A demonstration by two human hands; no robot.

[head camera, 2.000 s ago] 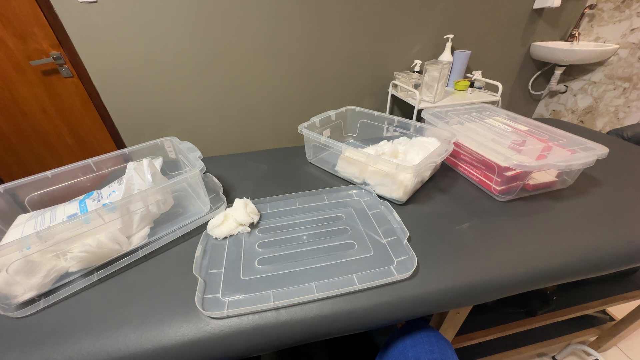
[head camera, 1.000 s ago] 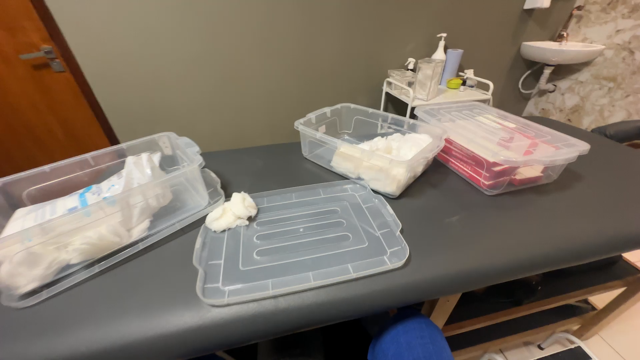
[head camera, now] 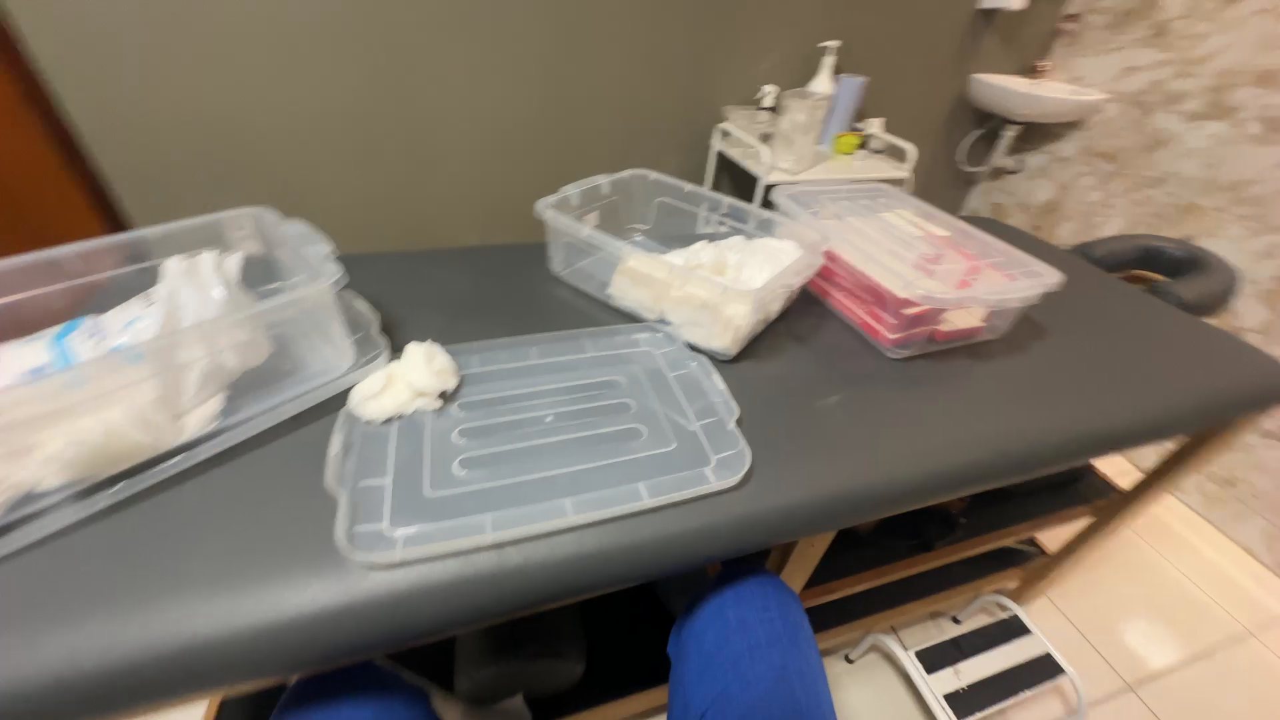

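Observation:
Neither of my hands is in view. On the dark padded treatment table (head camera: 830, 440) lies a clear plastic lid (head camera: 560, 430), with a wad of white cotton wool (head camera: 405, 382) on its far left corner. Behind the lid, an open clear plastic bin (head camera: 590, 260) holds folded white material (head camera: 700, 285). To its right, a lidded clear bin (head camera: 1030, 285) contains red and whitish flat items (head camera: 885, 300). At the left, another open clear bin (head camera: 290, 330) rests on a lid and holds a plastic package (head camera: 95, 340) and whitish material; its left part is cut off.
A white trolley (head camera: 800, 178) with a pump bottle (head camera: 825, 70) and other containers stands behind the table. A washbasin (head camera: 1035, 98) hangs at the back right. Below are my blue-clad knees, wooden shelves (head camera: 930, 585) and a white step stool (head camera: 985, 660) on the tiled floor.
The view has shifted, bringing my knees and the step stool further into sight. The bins, lid and cotton wool appear unmoved on the table.

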